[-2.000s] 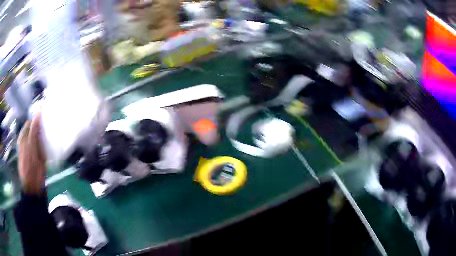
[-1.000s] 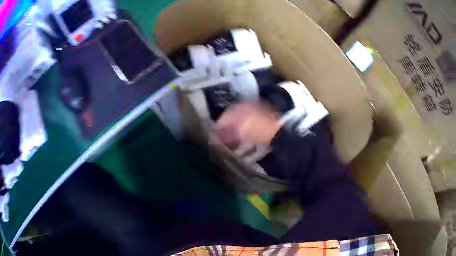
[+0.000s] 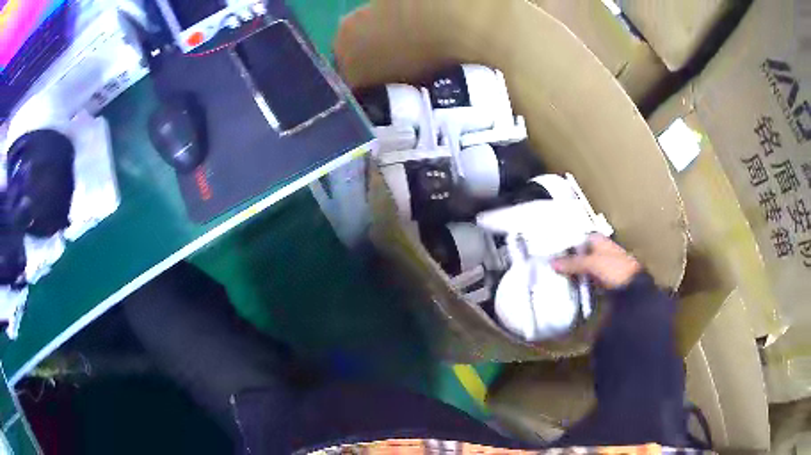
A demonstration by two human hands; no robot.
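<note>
My right hand [image 3: 606, 263] reaches into an open brown carton [image 3: 605, 80] and grips a white dome camera [image 3: 535, 298] by its side. The camera's rounded white hood faces up; its black ball head is not visible. Further white-and-black cameras [image 3: 471, 89] lie packed in the carton, some on their sides, with more behind the held one [image 3: 569, 200]. My left hand is not in view.
Left of the carton is a green bench [image 3: 151, 240] with a pale edge. On it are a dark mat [image 3: 258, 169], a black mouse [image 3: 178, 135], a smartphone [image 3: 289, 78] and white-and-black cameras [image 3: 93, 169]. Printed cartons [image 3: 747, 98] stand at the right.
The view has swung from the bench to the carton. My right hand, blurred among the cameras a second ago, has moved right and down in the image and now holds one.
</note>
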